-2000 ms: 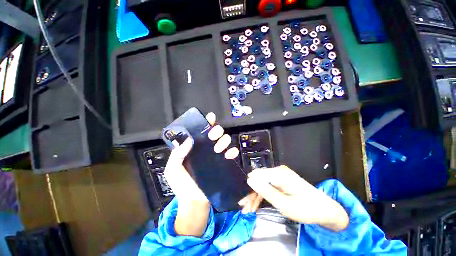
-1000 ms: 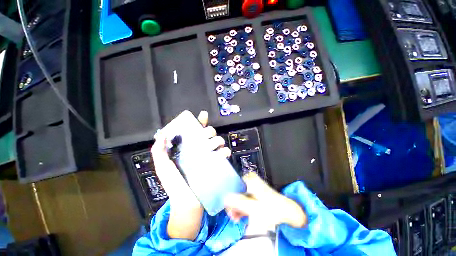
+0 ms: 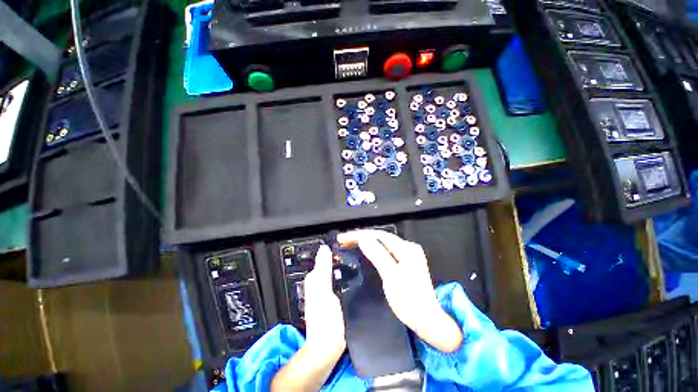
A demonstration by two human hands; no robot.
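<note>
A dark phone back cover (image 3: 375,329) is between my two hands, its camera corner at the upper left. My left hand (image 3: 324,321) lies along its left edge, fingertips up by the camera cutouts. My right hand (image 3: 402,279) lies over its upper right edge, fingers bent towards the top. Whether anything lies under the cover is hidden. Phone bodies with circuitry showing lie in the foam tray below: one at the left (image 3: 236,298), another (image 3: 297,268) partly behind my left hand.
A black parts tray (image 3: 252,230) holds many small rings in its two right compartments. Behind it stands the press (image 3: 306,50) with green and red buttons. Phone trays stand left and right (image 3: 643,180). A blue-lined carton (image 3: 597,279) is at the right.
The view has shifted, showing more of the press. The cover has turned more upright and looks dark instead of silver-white. My right hand has moved from its lower end to its upper edge.
</note>
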